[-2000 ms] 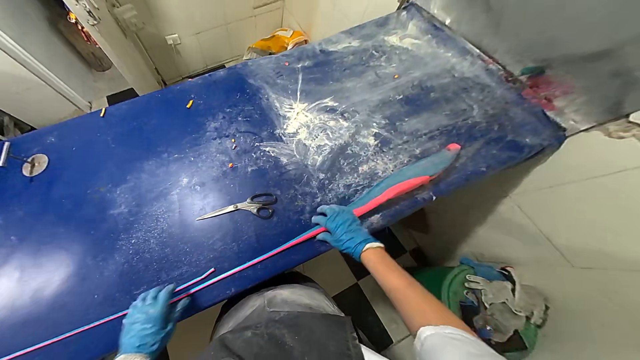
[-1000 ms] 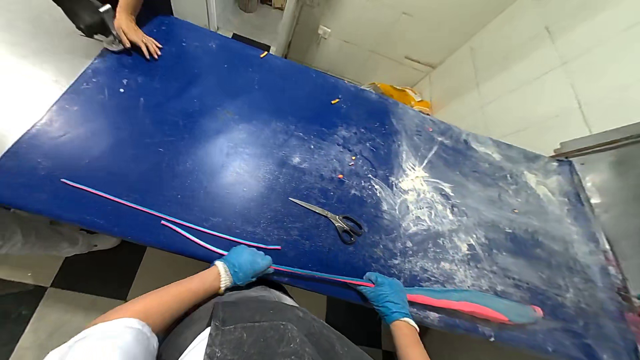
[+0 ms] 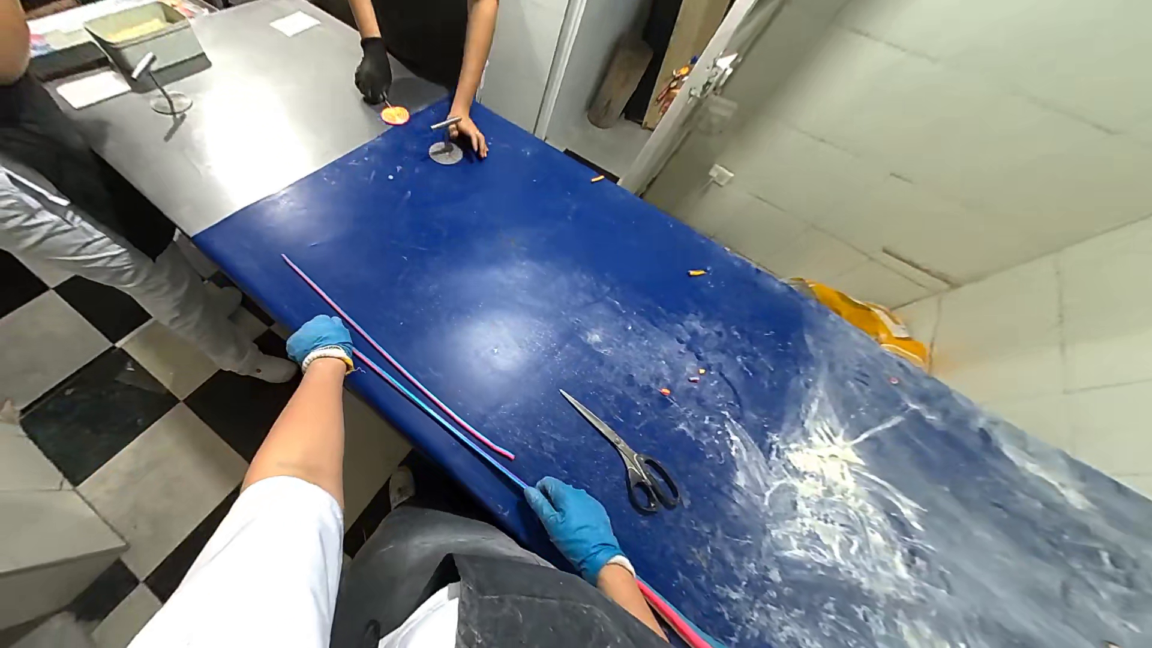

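Note:
My left hand (image 3: 321,342), in a blue glove, is closed around the far end of a thin blue and pink candy-like strand (image 3: 432,414) at the near edge of the blue table. My right hand (image 3: 574,529), also gloved, holds the same strand nearer to me. Past my right wrist the strand thickens into a pink and blue roll (image 3: 670,616), partly out of view. A second thin strand (image 3: 405,369) lies loose alongside. Black-handled scissors (image 3: 627,454) rest on the table to the right of the strands, blades pointing away.
The blue table (image 3: 540,225) bears white powder (image 3: 832,459) and small orange scraps (image 3: 697,272). At its far end a co-worker's bare hand (image 3: 469,135) is beside a round metal tool (image 3: 445,152); their black-gloved hand (image 3: 373,72) is near an orange disc (image 3: 394,114). Another person stands at left.
My left hand has moved along the table edge toward its far end, drawing out the strand. The view has swung left, bringing the metal table and co-workers into sight.

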